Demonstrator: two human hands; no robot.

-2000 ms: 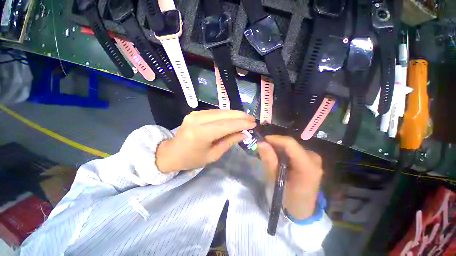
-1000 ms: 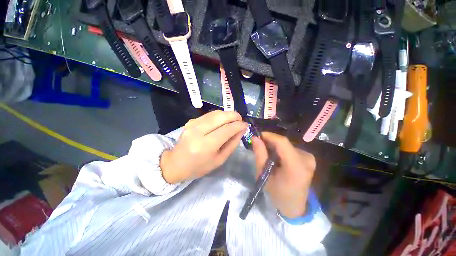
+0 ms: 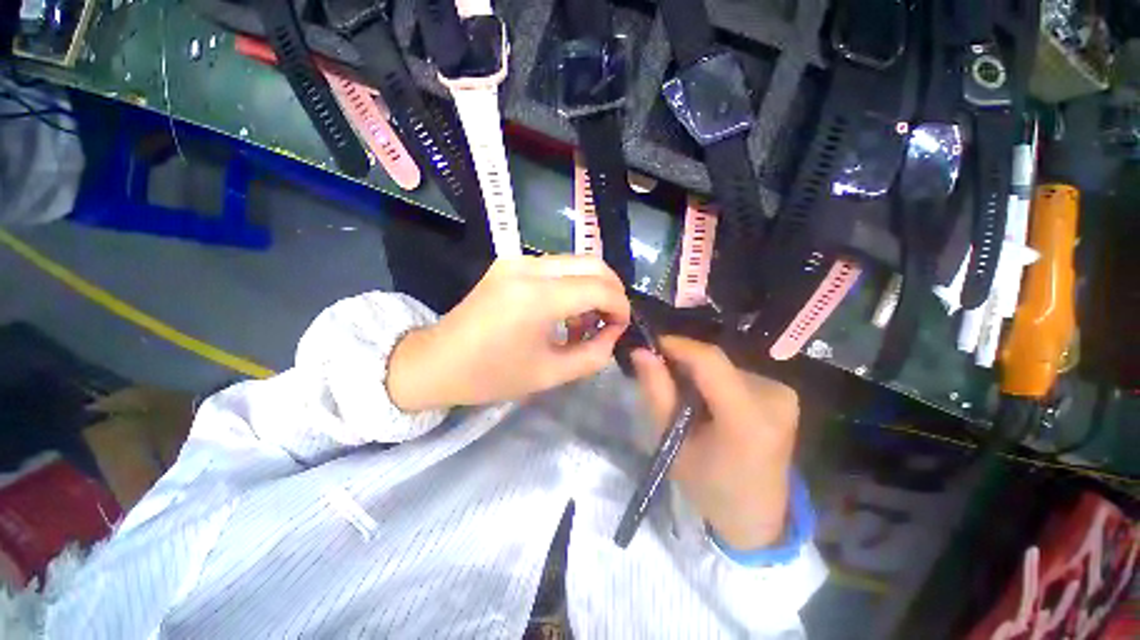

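A small dark watch piece (image 3: 635, 335) is held between my two hands, above my lap at the bench edge. My left hand (image 3: 519, 328) grips it from the left with bent fingers; a small shiny bit (image 3: 578, 328) shows between these fingers. My right hand (image 3: 725, 431) pinches the piece from the right with thumb and fingertips. A slim dark stick (image 3: 655, 478), perhaps black tweezers or a strap, sticks out of my right hand, pointing down. Fingers cover most of the piece.
Smartwatches with black straps (image 3: 708, 95) lie on a dark foam tray (image 3: 650, 156) ahead. A white-strapped watch (image 3: 483, 150) and pink straps (image 3: 815, 309) hang near the bench edge. An orange-handled tool (image 3: 1041, 294) lies right. A red crate (image 3: 1063, 563) is low right.
My left fingers have curled more over the piece, and a shiny bit now shows between them. The dark stick has swung from nearly upright to slanting. The bench view has shifted slightly right and down.
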